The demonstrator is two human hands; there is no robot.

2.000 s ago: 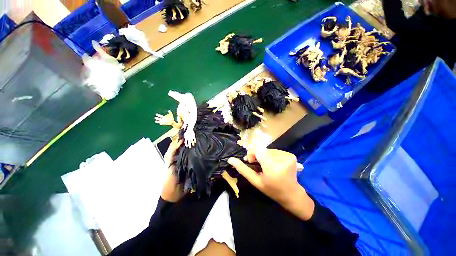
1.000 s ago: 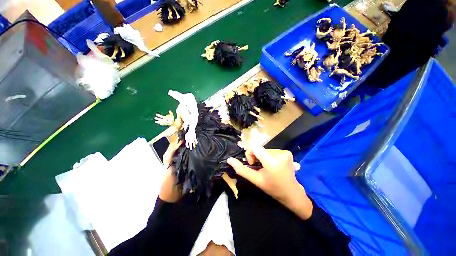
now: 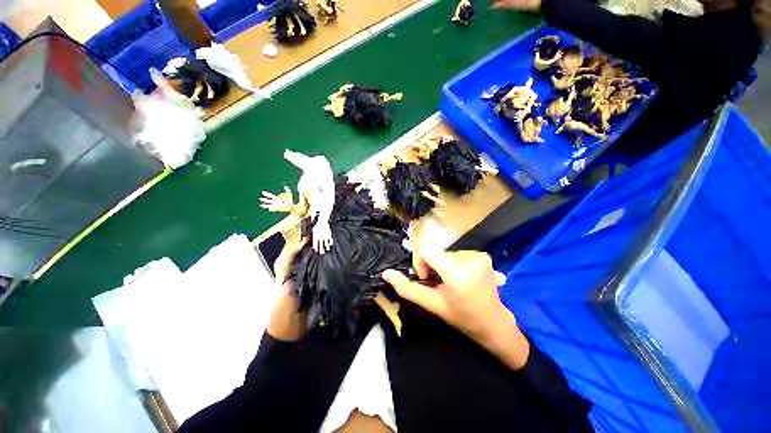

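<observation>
A large figure (image 3: 351, 254) with black jagged layers, beige limbs and a white limb-like part on top is held over my lap at the bench edge. My left hand (image 3: 290, 292) grips its left side, the fingers partly hidden behind it. My right hand (image 3: 456, 292) is at its right side, thumb and index finger by the black layers. A small whitish thing (image 3: 500, 278) shows at the right hand; I cannot tell what it is. Two more black and beige figures (image 3: 410, 184) lie on the bench beyond.
A green conveyor (image 3: 254, 161) crosses behind, carrying a figure (image 3: 363, 106). A shallow blue tray (image 3: 548, 182) holds beige parts. A large blue crate (image 3: 558, 313) stands right. White sheets (image 3: 190, 313) lie left. A grey metal box (image 3: 76, 144) is upper left. Another person's sleeve (image 3: 600, 30) is beyond the tray.
The figure on the belt has moved left. Another person's arm has come in at the top right. My hands and the held figure look almost unchanged.
</observation>
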